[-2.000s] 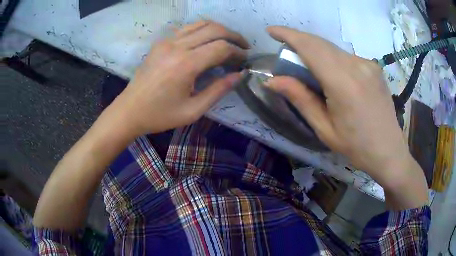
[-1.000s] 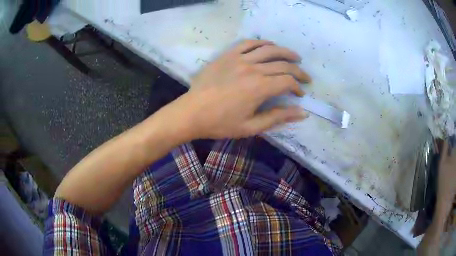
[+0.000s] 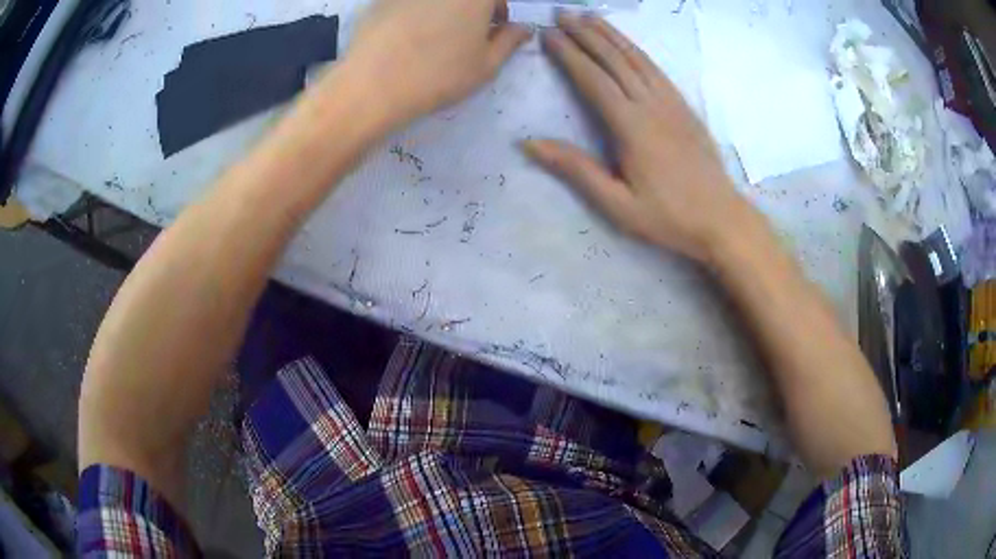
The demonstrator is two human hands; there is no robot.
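Note:
Both hands reach to the far side of the table. A pale, narrow folded piece (image 3: 557, 13) lies at the top edge of the view, between and under my fingertips. My left hand (image 3: 448, 49) is cut off by the top edge, its thumb beside the folded piece; its grip cannot be made out. My right hand (image 3: 644, 142) lies palm down, fingers extended onto the piece's near edge, thumb spread apart. Dark charcoal pieces (image 3: 246, 76) lie in a ragged pile at upper left, behind my left forearm.
The iron (image 3: 923, 328) stands at the right edge beside a yellow-orange thing (image 3: 983, 339). White sheets (image 3: 765, 93) lie at upper right, with crumpled white cloth (image 3: 879, 120) beyond them. The white table (image 3: 437, 251) has pen marks; its front edge runs before my body.
The iron is parked at right and my right hand has left it. Both hands are now at the far side. The folded piece is gone from the near table area.

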